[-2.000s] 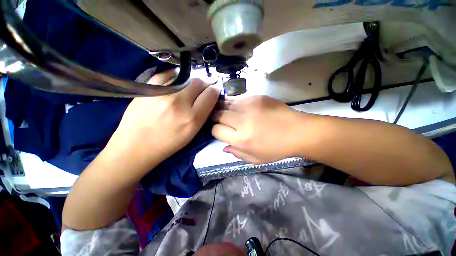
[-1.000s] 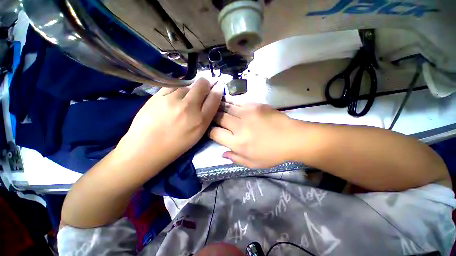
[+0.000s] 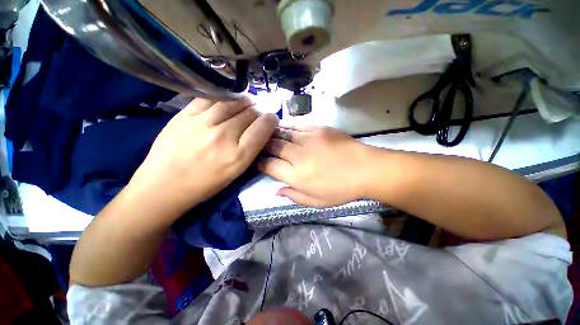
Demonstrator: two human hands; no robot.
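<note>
A large navy garment (image 3: 114, 146) lies bunched to the left of the needle, and part of it hangs over the table's front edge. My left hand (image 3: 207, 143) presses on the navy cloth just left of the presser foot (image 3: 299, 103), its fingers near the bright needle area. My right hand (image 3: 315, 165) is just in front of the foot, fingers on the cloth edge, close to my left thumb. The edge between my fingers is mostly hidden. The sewing machine head (image 3: 394, 32) stands above, with blue lettering.
Black scissors (image 3: 445, 108) rest on the machine bed at the right. A curved shiny metal part (image 3: 127, 44) crosses the upper left. The silvery front edge (image 3: 318, 212) of the white table runs before my lap. A thin metal rod (image 3: 510, 124) stands at the right.
The left hand's fingers have spread a little and shifted left from the needle. The right hand has moved slightly left. The view has shifted a little.
</note>
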